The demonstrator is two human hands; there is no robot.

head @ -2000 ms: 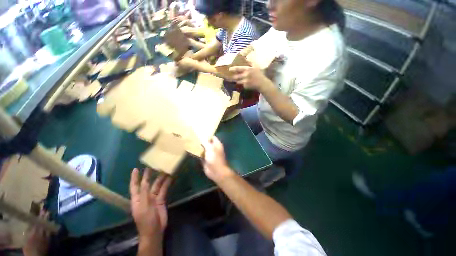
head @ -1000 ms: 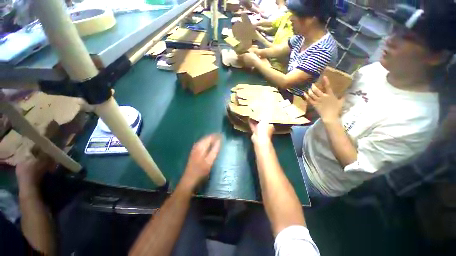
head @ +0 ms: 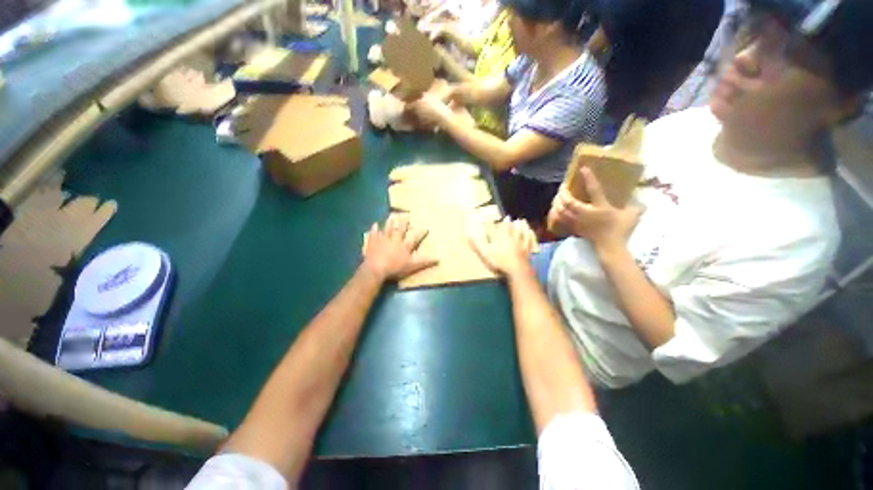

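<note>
A small stack of flat brown box blanks with notched edges lies on the green bench in front of me. My left hand lies on its left edge, fingers spread. My right hand lies on its right edge, fingers spread. Both hands touch the cardboard from above and neither is closed around it. The number of layers cannot be told.
A white-blue bench scale is at left, near a cream rack post. A part-folded box stands behind the blanks, to the left. Loose blanks lie at far left. A person in a white shirt holds a box at right.
The blanks, earlier tilted in my right hand and then uneven on the bench, now lie flat and more evenly lined up. My left hand has moved onto their left edge.
</note>
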